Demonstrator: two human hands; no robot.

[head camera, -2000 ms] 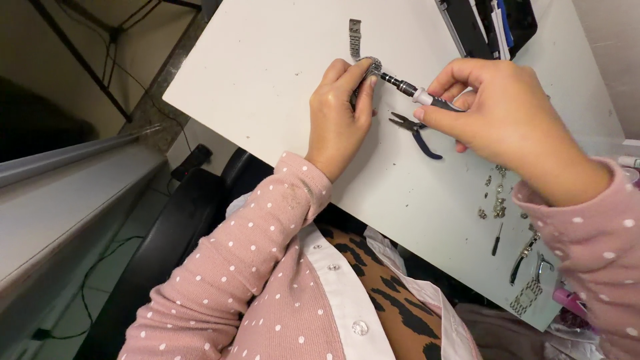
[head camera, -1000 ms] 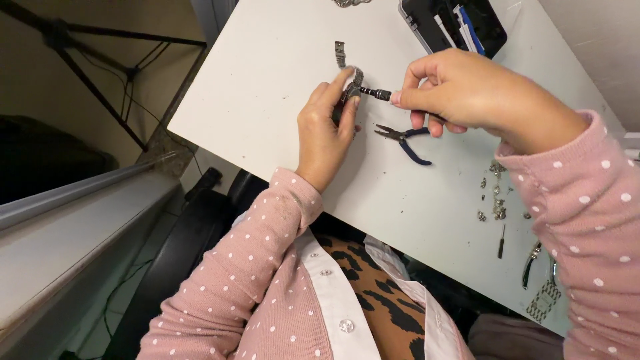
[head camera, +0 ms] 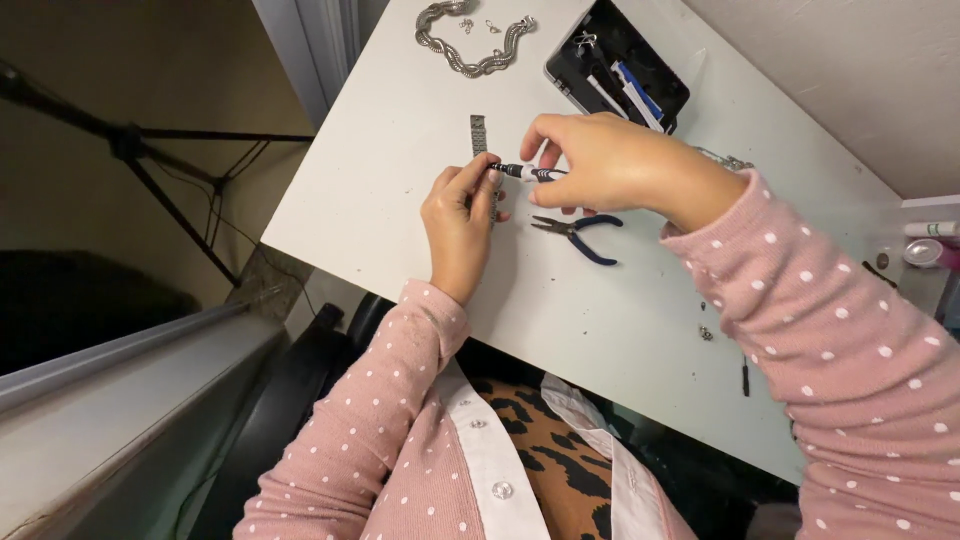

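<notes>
My left hand [head camera: 461,214] is closed on a metal watch with a link bracelet [head camera: 478,135]; one end of the bracelet sticks out above the fingers, and the watch itself is mostly hidden. A precision screwdriver [head camera: 529,173] points left, its tip end at my left thumb and forefinger. Around its handle end is my right hand [head camera: 600,161], fingers curled and partly spread; whether they press on the handle cannot be told. Just below lie pliers with dark blue handles [head camera: 592,238], jaws toward my left hand.
A thick silver chain necklace [head camera: 469,69] lies at the top beside small metal pieces. An open black case [head camera: 556,79] holds tools and packets. Small metal parts [head camera: 705,332] and a thin dark screwdriver [head camera: 745,379] lie at the right. A black tripod [head camera: 127,142] stands beyond the table's left edge.
The view has shifted, showing more of the necklace and case. My right fingers, closed around the screwdriver earlier, are now looser and its handle shows more. My left hand still holds the watch.
</notes>
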